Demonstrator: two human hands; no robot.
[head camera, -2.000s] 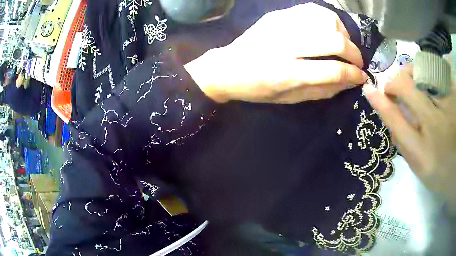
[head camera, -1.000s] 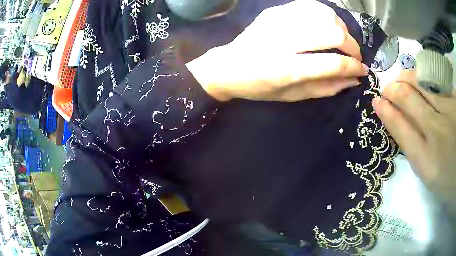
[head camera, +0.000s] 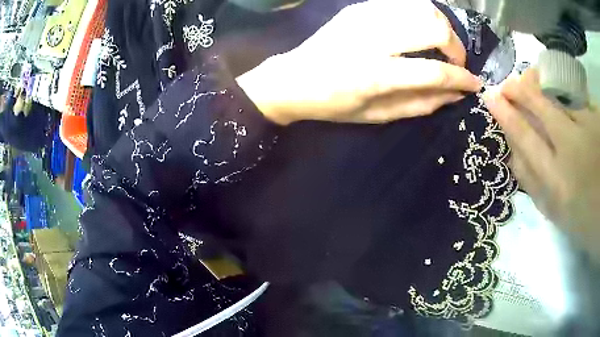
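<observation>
A black fabric panel (head camera: 355, 210) lies over the table and my lap, with a gold-cream scalloped embroidered border (head camera: 483, 197) along its right edge. My left hand (head camera: 368, 69) comes from the left and pinches the fabric edge near the top of the border. My right hand (head camera: 549, 141), partly blurred, has its fingertips at the same edge, close to my left fingertips. The contact point itself is small and partly hidden by the fingers. The sewing machine's needle area (head camera: 479, 33) is just beyond the fingertips.
The machine's ribbed grey knob (head camera: 562, 77) is above my right hand. The white table (head camera: 533, 263) shows at lower right. An orange-red basket (head camera: 75, 131) is at upper left, with a cardboard box (head camera: 51, 253) below. A white strap (head camera: 227, 312) runs at lower left.
My right fingertips were apart from my left ones a second ago and are now back beside them at the edge. The fabric border has shifted slightly up and left in view.
</observation>
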